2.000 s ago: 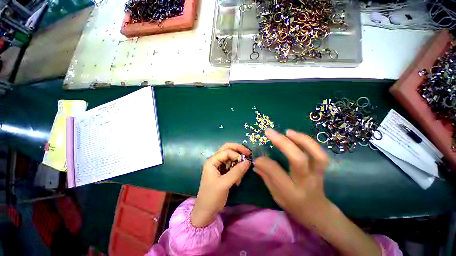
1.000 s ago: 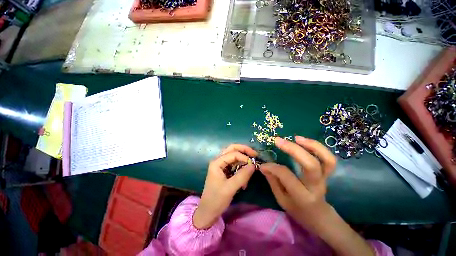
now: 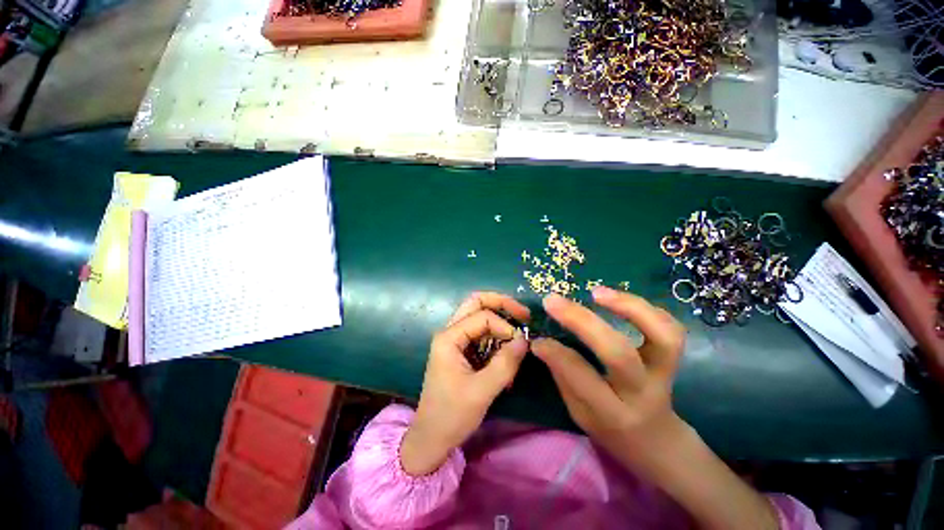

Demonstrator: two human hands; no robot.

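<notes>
My left hand (image 3: pixel 468 362) is closed around a few dark ringed metal fittings (image 3: pixel 482 350), mostly hidden by the fingers. A small silver end shows at its thumb and fingertip. My right hand (image 3: pixel 613 371) is just to the right, its thumb tip close to that end and its other fingers raised apart. Whether it pinches a tiny piece cannot be seen. Tiny gold connector pieces (image 3: pixel 554 259) lie scattered on the green bench just beyond my hands. A heap of silver and dark ringed fittings (image 3: pixel 728 264) lies to the right.
A clear tray (image 3: pixel 762 104) with gold and dark fittings stands beyond. Pink-orange trays stand at the far left (image 3: pixel 347 26) and right (image 3: pixel 864 197). Paper slips (image 3: pixel 851 326) with a pen lie at right, a logbook (image 3: pixel 243 264) on yellow paper at left. Red crates (image 3: pixel 271 440) are below.
The view has shifted since the oldest frame. In the last second, a hoop near my fingertips is gone from there and one more hoop shows at the back of the right heap. My hands stay close together.
</notes>
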